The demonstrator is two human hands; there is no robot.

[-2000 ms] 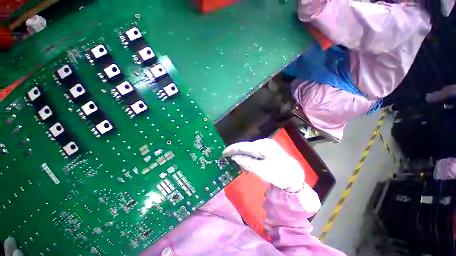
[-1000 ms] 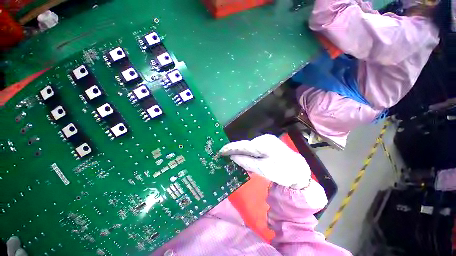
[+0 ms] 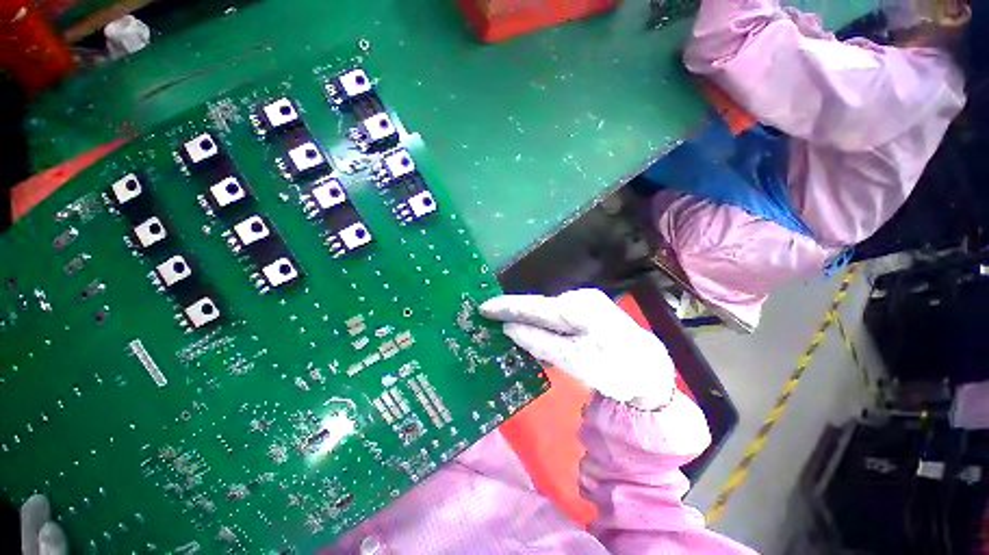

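A large green circuit board [image 3: 271, 358] fills the left and lower middle, its near-flat side facing me, with four rows of black power transistors [image 3: 252, 231] with silvery tabs. My right hand [image 3: 591, 341], in a white glove, grips the board's right edge, thumb on the face; its fingers behind are hidden. My left hand [image 3: 41, 528], in a light glove, shows only as fingertips on the board at the lower left corner; the rest is cut off.
The green bench [image 3: 510, 119] carries a red foam block [image 3: 537, 15]. A red pad [image 3: 67, 179] shows behind the board. A black tray [image 3: 710, 403] with a red sheet [image 3: 548, 444] is beside the bench. A neighbouring person's pink sleeve [image 3: 759, 54] is upper right. Black totes [image 3: 922, 482] stand right.
The board has shifted slightly right in the picture, along with the bench and foam block. Both hands keep their places on it. Slightly more of my left fingertips shows.
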